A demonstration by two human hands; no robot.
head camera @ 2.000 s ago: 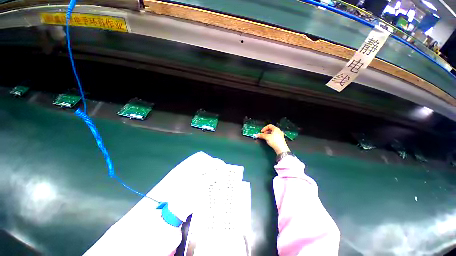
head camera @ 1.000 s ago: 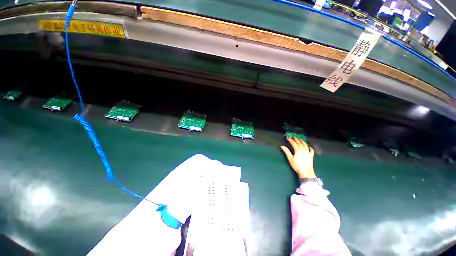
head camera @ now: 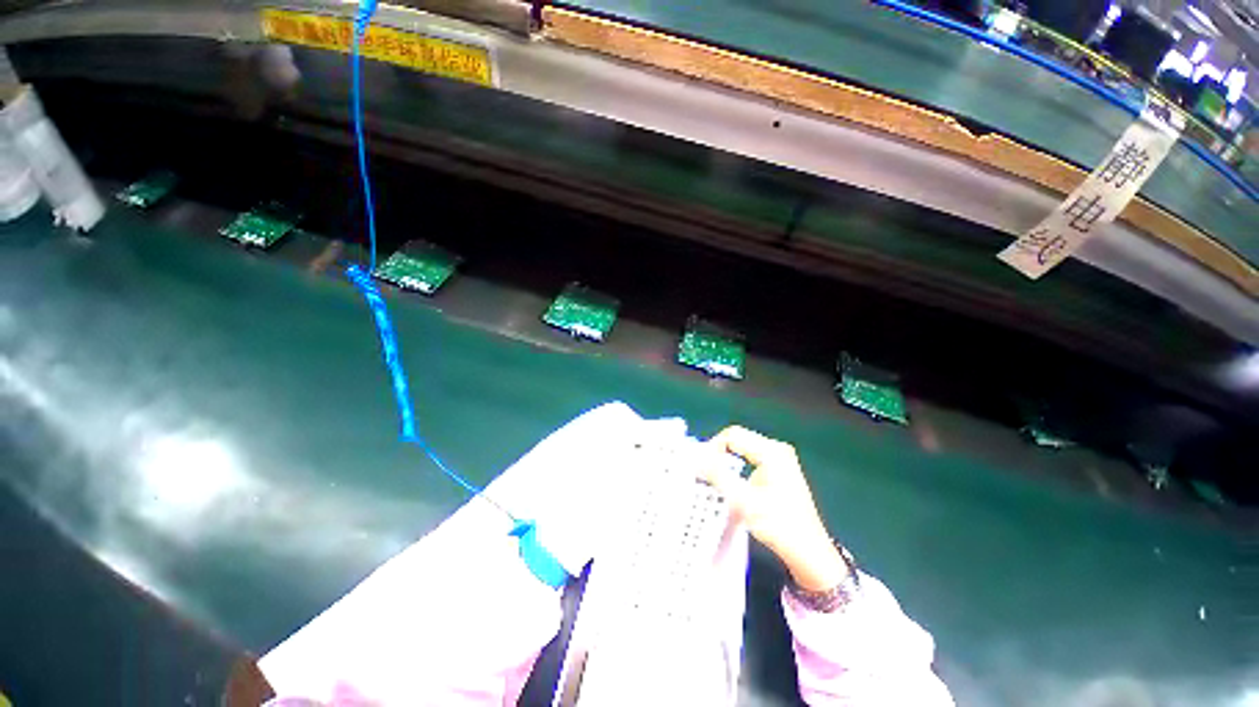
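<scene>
The label sheet (head camera: 677, 553), a white overexposed rectangle with rows of small dark marks, is held over the green bench. My left hand (head camera: 608, 463) is washed out to white at its left side and holds it; its fingers are hard to make out. A bright blue wrist strap (head camera: 539, 555) is on my left wrist. My right hand (head camera: 776, 495) is bent over the sheet's upper right part, with thumb and fingertips touching it; whether a label is between them cannot be seen. Several green circuit boards (head camera: 713, 350) lie spaced in a row beyond both hands.
The dark conveyor (head camera: 635, 356) carries the boards below a metal-edged shelf (head camera: 663, 113). A coiled blue cord (head camera: 387, 352) runs up from the strap at left. A white paper tag (head camera: 1091, 200) hangs at upper right. A white sleeve-like shape (head camera: 49, 159) is at the far left edge.
My right hand has moved from a circuit board on the conveyor back to the sheet. The view has turned left, so the shelf, cord and tag sit further right. The white shape has appeared at left.
</scene>
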